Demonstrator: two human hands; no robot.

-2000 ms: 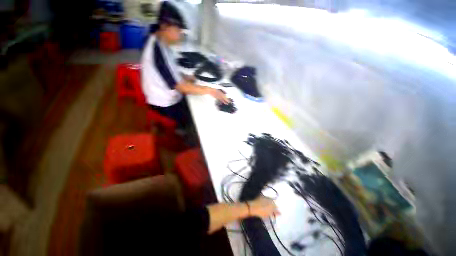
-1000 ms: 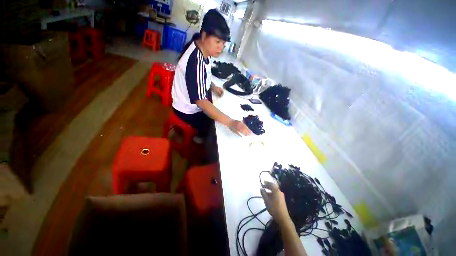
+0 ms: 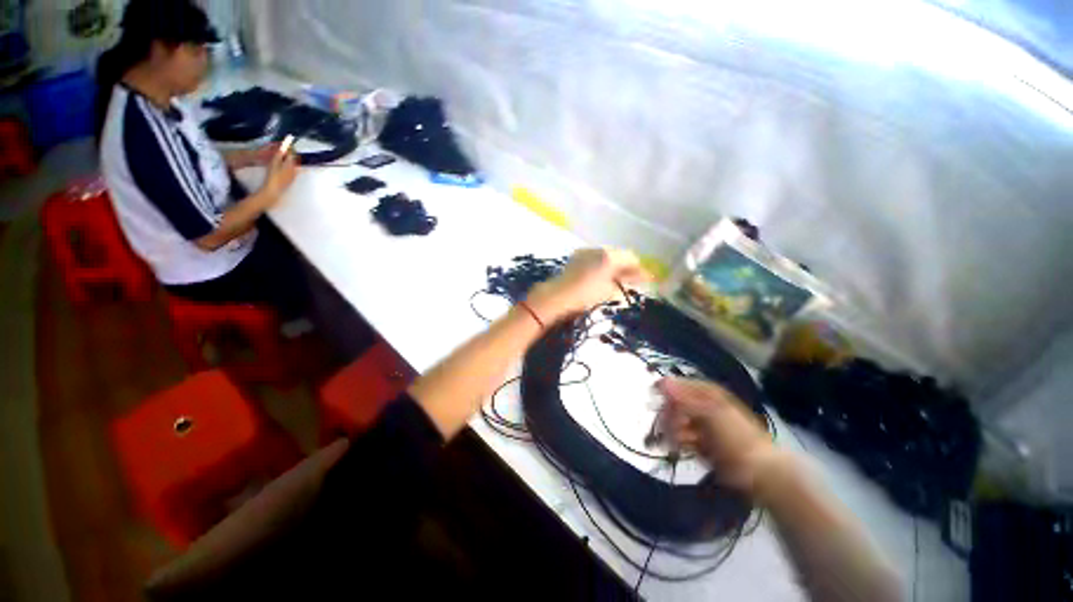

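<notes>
A large open ring of thin black cables, the cable hank (image 3: 570, 433), lies on the table in front of me. Small black connectors (image 3: 524, 275) are bunched at its upper left. My left hand (image 3: 606, 280) is over the hank's far side, fingers bent near the connectors; blur hides whether it grips one. My right hand (image 3: 697, 421) is above the ring's middle, blurred, with its fingertips closed on a thin black cable (image 3: 650, 556) that hangs down over the near side of the ring. Twist ties under my right hand are mostly hidden.
A printed bag (image 3: 744, 286) stands behind the hank. A heap of black bundles (image 3: 882, 423) lies right of it, with another black mass (image 3: 1030, 553) at the far right. A person (image 3: 177, 176) sits at left beside smaller black heaps (image 3: 404, 214). Red stools (image 3: 194, 441) stand left of the table.
The view has turned right. One hand showed at the hank's connectors a second ago; now both hands are in view, one at the far side and one over the ring's middle.
</notes>
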